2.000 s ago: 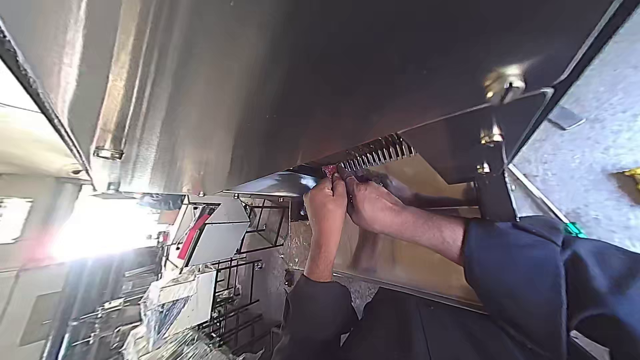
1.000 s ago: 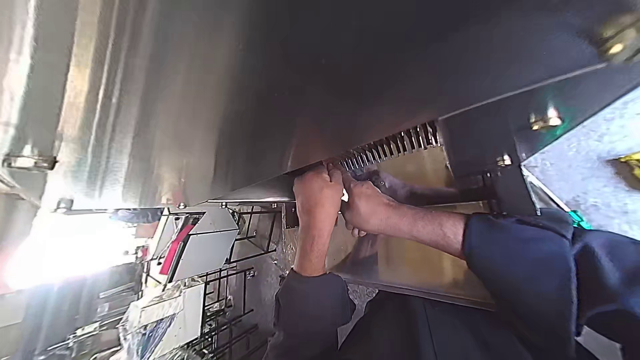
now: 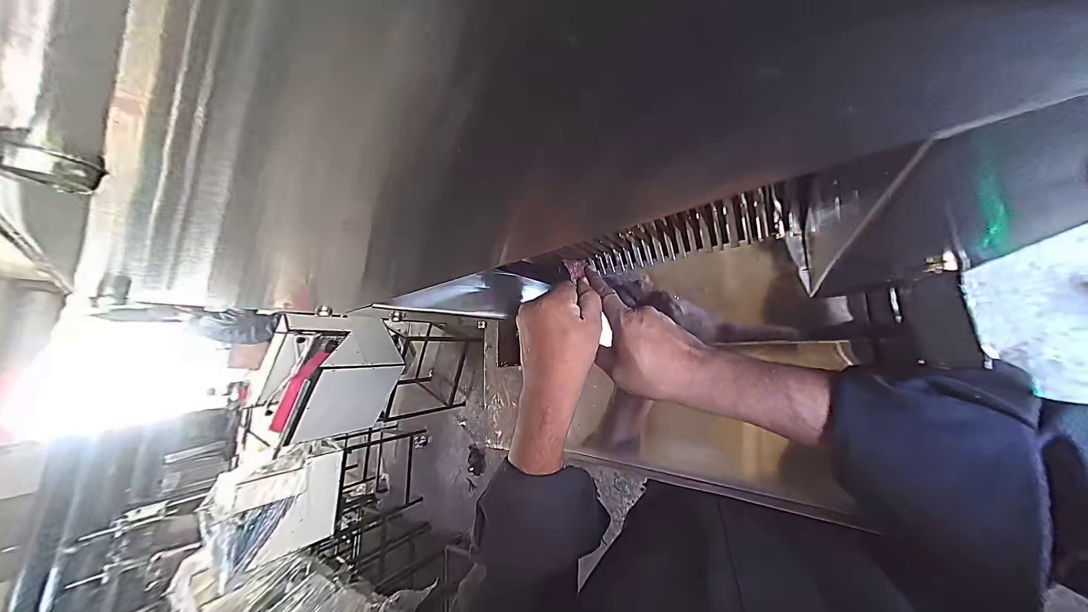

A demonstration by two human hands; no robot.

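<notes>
My left hand (image 3: 557,327) and my right hand (image 3: 650,348) meet at the near end of a row of metal fins (image 3: 697,231), under the edge of a large dark metal panel (image 3: 510,127). A small reddish piece (image 3: 575,269) shows at the fingertips, apparently pinched there; which hand grips it is unclear. Something small and white (image 3: 605,330) is between the two hands, partly covered by my right fingers. Below the fins lies a shiny metal sheet (image 3: 722,416) that mirrors my hands and forearm.
At the lower left stand black wire racks (image 3: 382,476) with pale panels (image 3: 344,395), a red strip (image 3: 297,387) and clear plastic wrapping (image 3: 246,510). A metal fitting (image 3: 51,163) projects from the panel's left side. Dark brackets (image 3: 931,314) and speckled floor (image 3: 1033,306) are at the right.
Both hands stay together by the fins. The reddish piece shows at the fingertips now and two seconds ago, but is not clear one second ago. The view has shifted closer to the panel.
</notes>
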